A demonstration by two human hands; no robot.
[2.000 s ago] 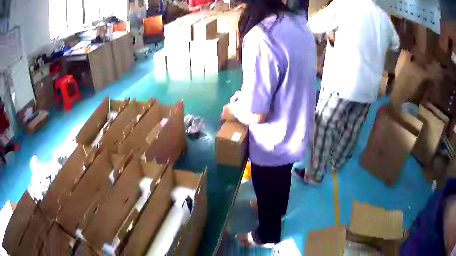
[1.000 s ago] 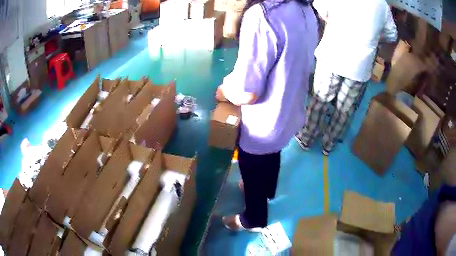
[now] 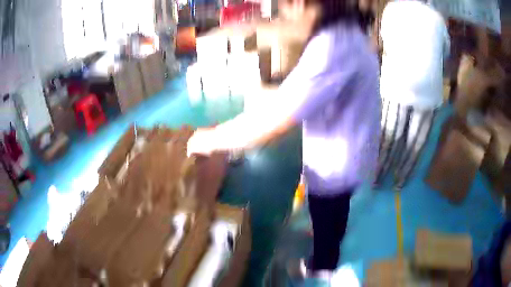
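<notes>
Neither of my hands is in view. Long open brown cartons (image 3: 123, 230) lie in rows on the green-topped bench at the lower left, blurred. The nearest carton on the right holds a long whitish cylindrical product (image 3: 208, 263) with a dark cord (image 3: 230, 240) near its far end. A white end block (image 3: 179, 223) shows in the carton beside it. A person in a lilac shirt (image 3: 342, 106) stands at the bench's right side and reaches an arm over the far cartons, with the hand (image 3: 200, 141) at their flaps.
Another person in a white shirt (image 3: 413, 56) stands behind at the right. Brown boxes (image 3: 456, 162) stand on the blue floor at the right, and an open box (image 3: 442, 250) is at the lower right. A red stool (image 3: 91, 112) and stacked cartons (image 3: 213, 61) are farther back.
The person in lilac has turned toward the bench and reached out over the far cartons. The small box at that person's hands no longer shows. The view has shifted and blurred.
</notes>
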